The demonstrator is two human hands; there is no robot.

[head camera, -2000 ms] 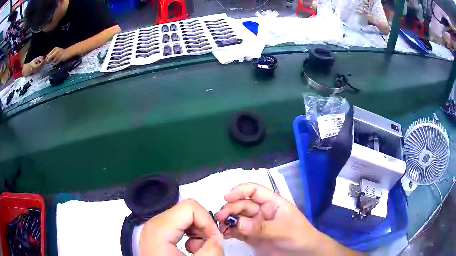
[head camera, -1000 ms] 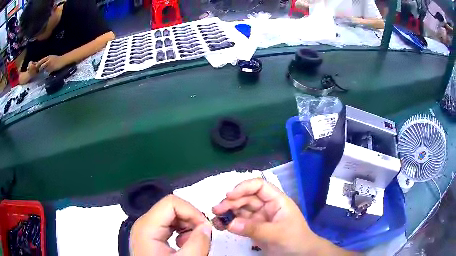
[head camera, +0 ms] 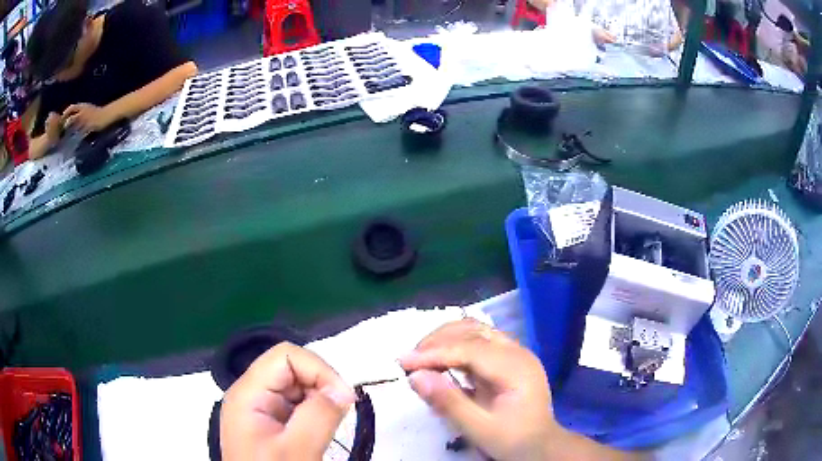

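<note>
My left hand and my right hand are over the white mat, fingertips pinched and a short distance apart. A thin dark wire stretches between them, one end at each hand's fingertips. Below it, a black curved band stands out beside my left hand; its lower end is cut off by the frame. A round black ear cup lies behind my left hand, partly hidden by it. A small dark part lies on the mat below my right hand.
A red tray of black parts is at the left. A blue tray holds a screw feeder and a clear bag; a fan is beside it. Another ear cup lies on the green belt. A person sits across.
The small black part that was at my right fingertips no longer shows. My hands have moved apart, with the wire stretched between them. The belt's ear cups have shifted left in view.
</note>
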